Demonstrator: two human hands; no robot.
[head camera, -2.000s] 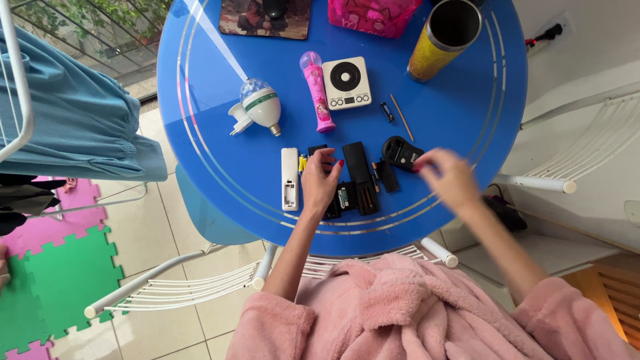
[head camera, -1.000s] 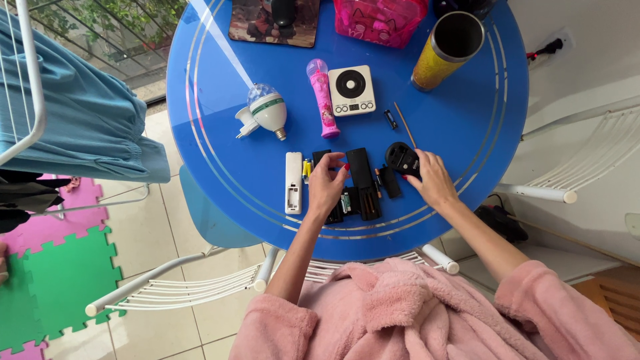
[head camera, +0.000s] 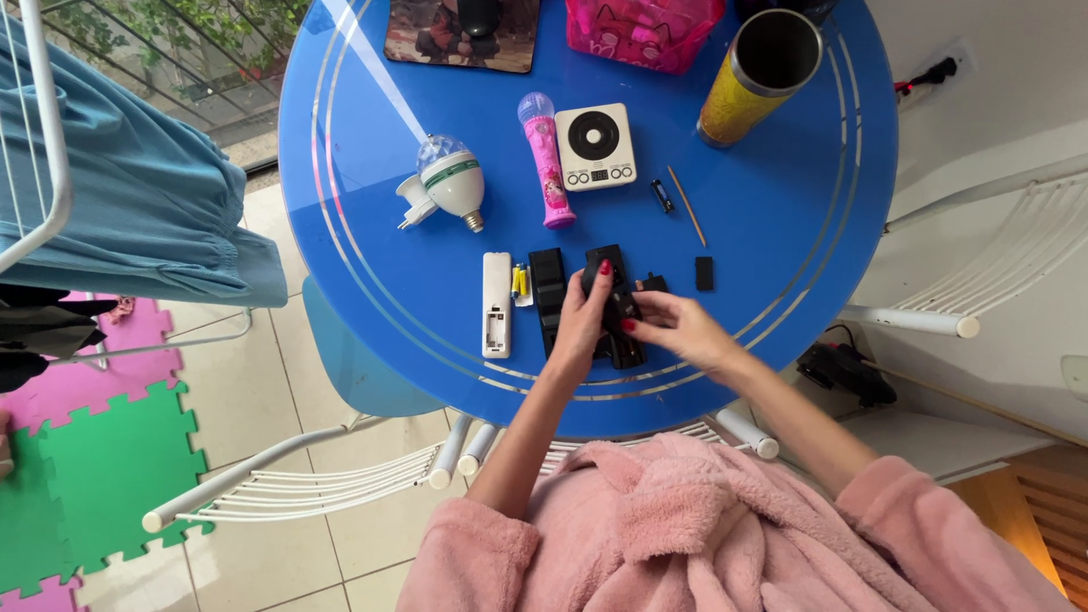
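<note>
Near the table's front edge, my left hand (head camera: 586, 308) grips a dark rounded object, apparently a black computer mouse (head camera: 610, 296), above a black remote control (head camera: 627, 350). My right hand (head camera: 673, 325) has its thumb and fingers at the object's right side; their exact hold is partly hidden. Left of my hands lie another black remote (head camera: 547, 293), yellow batteries (head camera: 516, 282) and a white remote (head camera: 496, 297) with its battery compartment uncovered. Small black pieces (head camera: 704, 274) (head camera: 654, 283) are to the right. Farther back lie a dark battery (head camera: 662, 196) and a thin wooden stick (head camera: 687, 206).
A pink toy microphone (head camera: 546, 161), a white device with a round black dial (head camera: 596, 146) and a disco light bulb (head camera: 453, 182) occupy the blue table's (head camera: 365, 170) middle. Behind are a yellow tumbler (head camera: 756, 81), a pink container (head camera: 642, 34) and a mouse pad (head camera: 463, 38).
The black mouse has left its spot at the right of the remotes, and a black object is now between my hands. My right hand has moved left, beside my left hand.
</note>
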